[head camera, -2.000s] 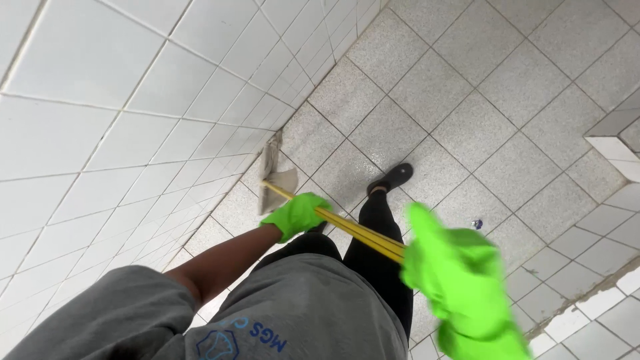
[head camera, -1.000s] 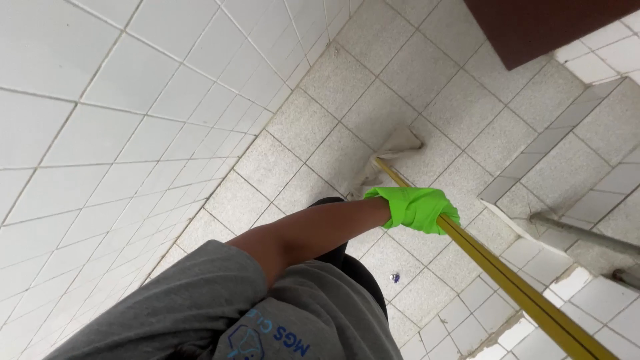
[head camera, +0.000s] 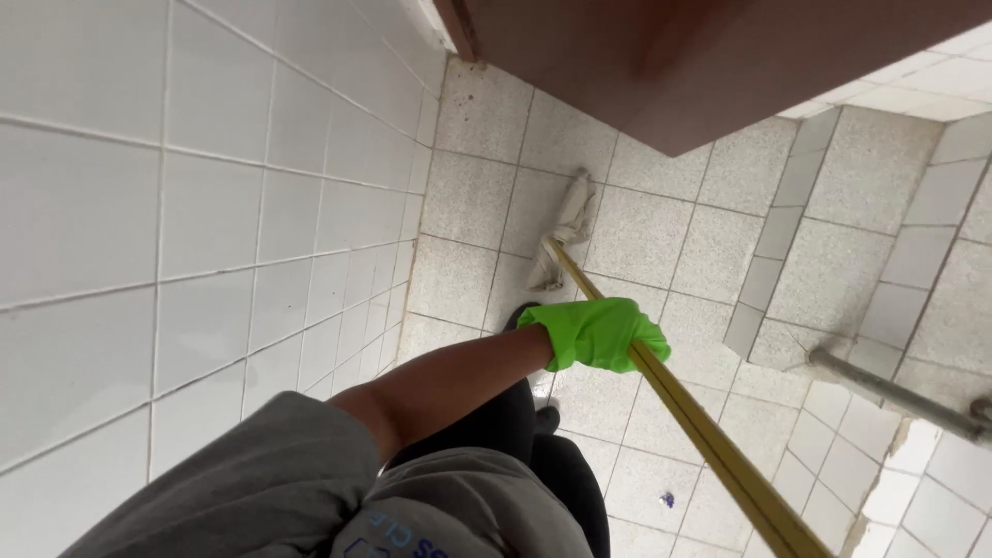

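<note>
My left hand, in a bright green rubber glove, is closed around a long yellow pole. The pole runs from the floor at upper centre to the bottom right edge, with a dark line along its length. At its far end, a damp-looking beige cloth lies bunched across the foot of the pole on the speckled floor tiles. What is under the cloth cannot be seen. My right hand is out of view, and so is the upper end of the pole.
A white tiled wall rises along the left. A dark reddish-brown panel juts in at the top. On the right are a low tiled ledge and a grey pipe. A small purple-and-white scrap lies on the floor near my feet.
My right hand, on the pole two seconds ago, has left the view. The cloth end has moved away from the base of the left wall, where it was two seconds ago. The view has shifted.
</note>
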